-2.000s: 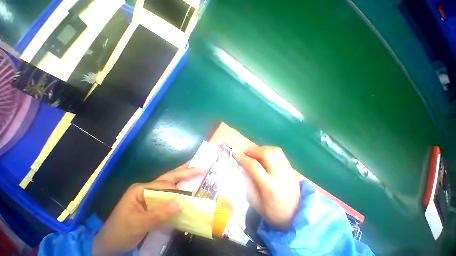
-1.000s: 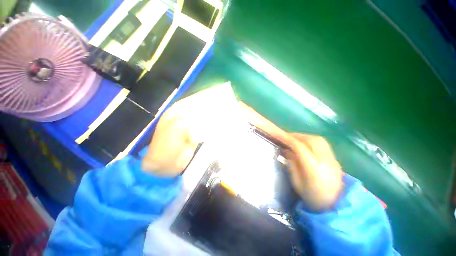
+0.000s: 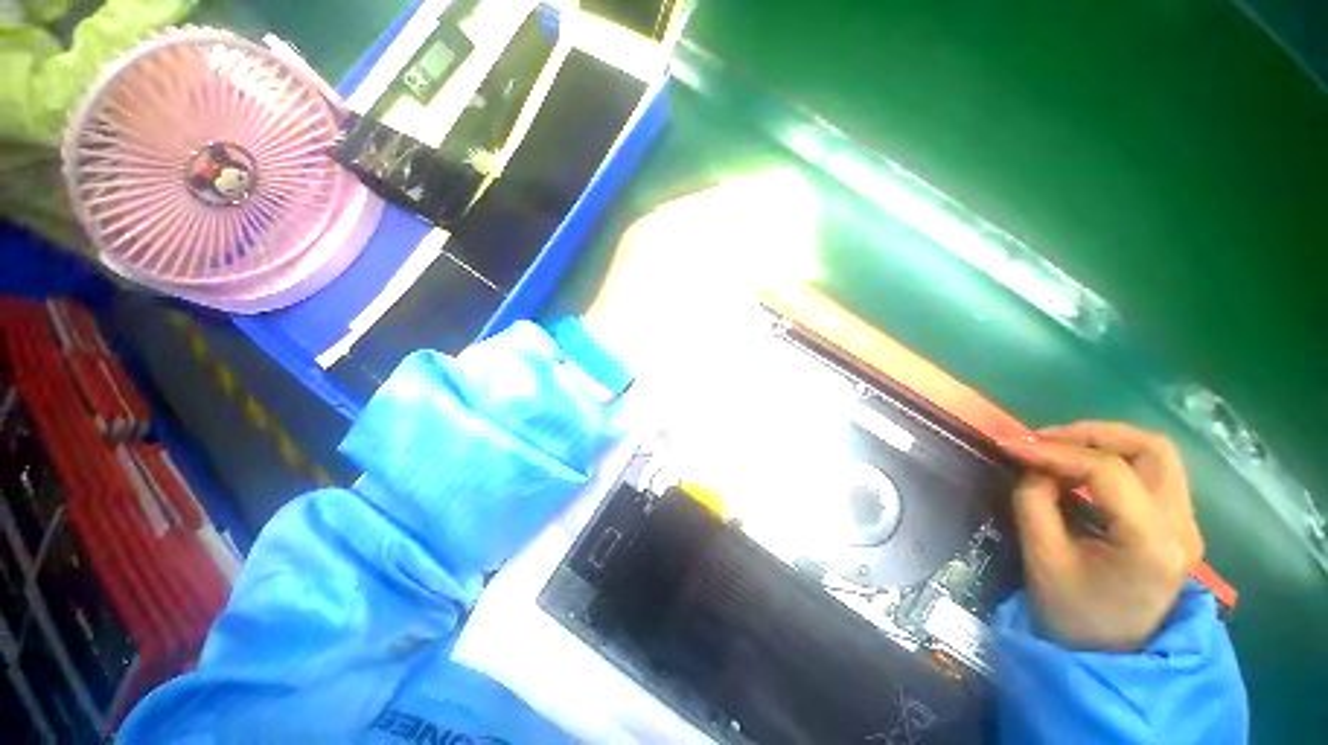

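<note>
The open laptop base (image 3: 757, 597) lies tilted in front of me, its dark battery block nearest me and a round fan (image 3: 865, 505) beyond it, partly lost in glare. My left hand (image 3: 663, 284) is over its far left corner, washed out by glare, with a pale yellow sheet (image 3: 779, 226) in it; its fingers are hard to make out. My right hand (image 3: 1114, 524) is at the far right edge, thumb and fingertips close together by the red-orange strip (image 3: 918, 371). Whether they pinch a small piece cannot be told.
White sheet (image 3: 539, 662) under the laptop. Blue tray (image 3: 583, 197) with black sheets at upper left, a pink desk fan (image 3: 219, 175) beside it. Red stacked trays (image 3: 139, 488) at lower left. Part of a person in yellow-green (image 3: 51, 73) at the top left. Glossy green bench (image 3: 990, 117) beyond.
The view has shifted, showing more of the laptop and pink fan. My right hand has moved right along the laptop's far edge. My left hand and the sheet have moved towards the far left corner.
</note>
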